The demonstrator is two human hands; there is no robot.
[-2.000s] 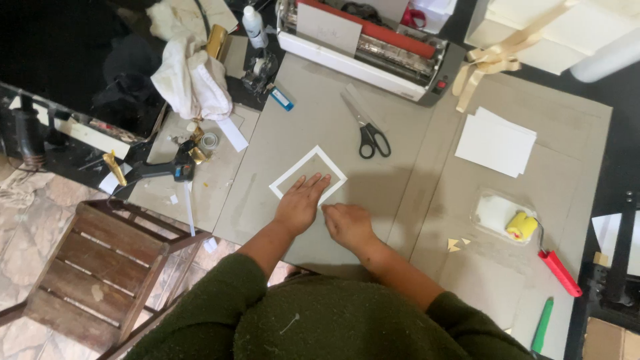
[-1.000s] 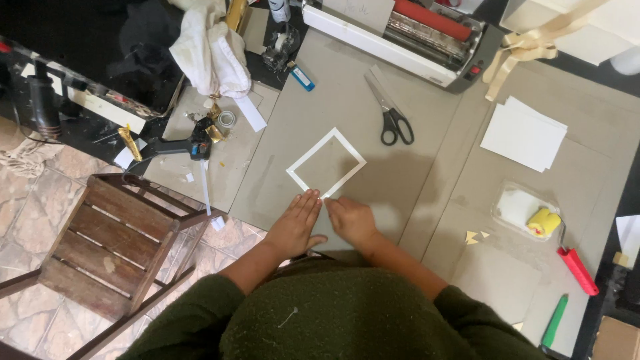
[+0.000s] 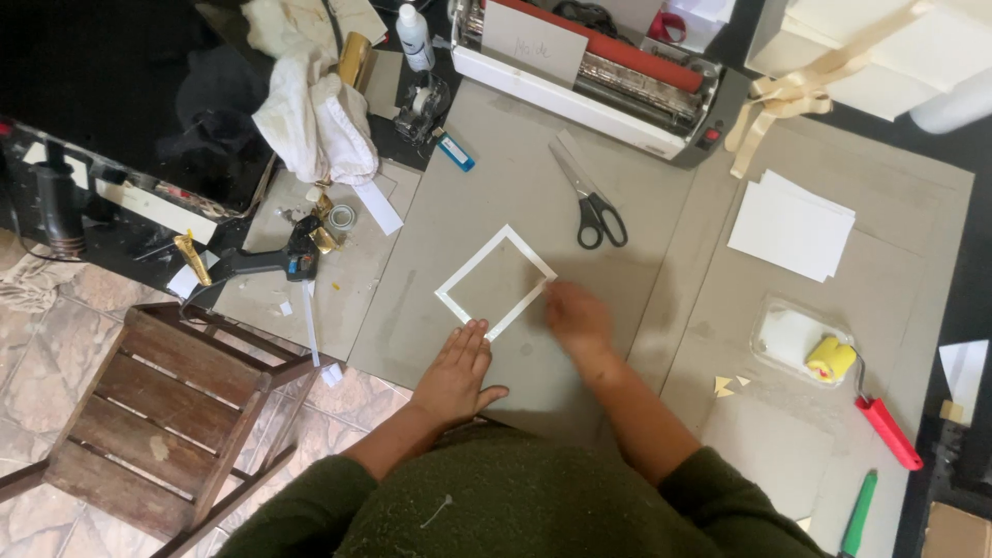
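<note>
A thin white rectangular frame (image 3: pixel 529 254) lies flat on the grey board, set like a diamond. My left hand (image 3: pixel 459 372) rests flat on the board, its fingertips on the frame's near corner and its thumb spread. At the right corner is my right hand (image 3: pixel 577 316), fingers curled and slightly blurred; whether it pinches anything cannot be made out. Black-handled scissors (image 3: pixel 591 201) lie above the right hand, blades pointing away. A stack of white cards (image 3: pixel 793 226) is farther right. A yellow foam roller (image 3: pixel 831 359) with a red handle rests on a plastic tray (image 3: pixel 765 325).
A hot glue gun (image 3: pixel 291 260), a tape roll (image 3: pixel 342 218) and scraps lie left. White cloth (image 3: pixel 314 116), a bottle (image 3: pixel 415 37) and a blue lighter-like item (image 3: pixel 456 151) are beyond. A roller machine (image 3: pixel 581 74) stands at the back, a green cutter (image 3: pixel 859 511) at right, a wooden chair (image 3: pixel 159 418) at lower left.
My left hand has moved off the middle of the frame to its near corner. My right hand has moved from the near corner to the right corner.
</note>
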